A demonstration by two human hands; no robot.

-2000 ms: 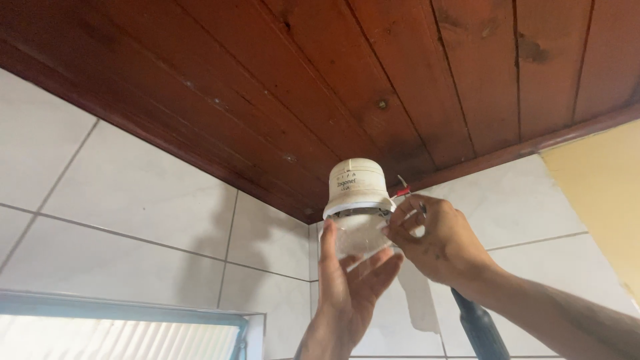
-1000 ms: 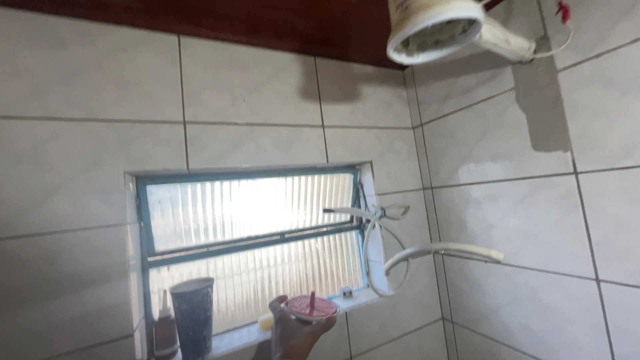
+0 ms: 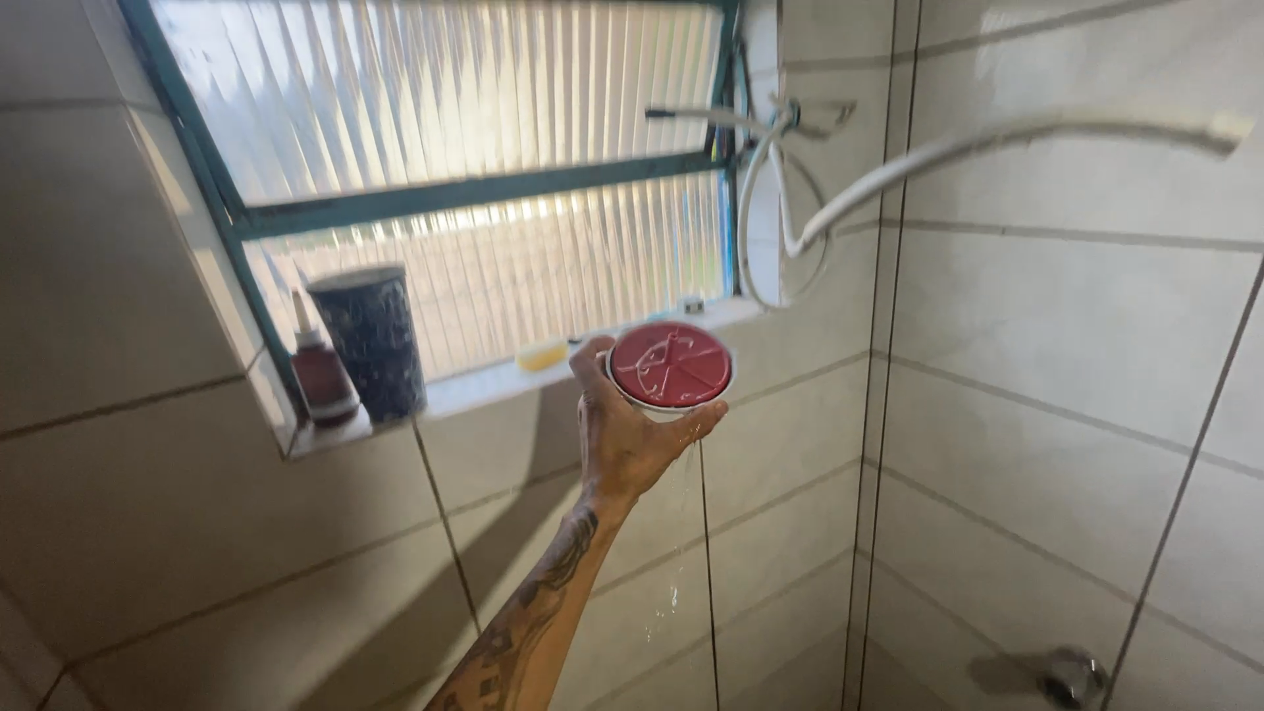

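My left hand (image 3: 627,434) holds a round shower-head part (image 3: 672,365) with a white rim and a wet red plastic disc in it. The thumb is at its lower right edge and the fingers are at its left. The disc side faces me, with raised ribs and a small central stem. Water drips below the hand. Behind it is the tiled window sill (image 3: 474,389). A yellow object (image 3: 542,356), perhaps soap, lies on the sill just left of the hand. My right hand is out of view.
A dark cup (image 3: 373,341) and a bottle with a pale nozzle (image 3: 323,380) stand at the sill's left end. The blue-framed window (image 3: 474,188) is behind. A white hose (image 3: 948,153) juts out at right, near a coiled cable (image 3: 755,227). A metal valve knob (image 3: 1071,679) is low on the right wall.
Two seconds ago both hands were at the shower head under the wooden ceiling; now only my left hand shows, with the removed part by the window. The view has swung down.
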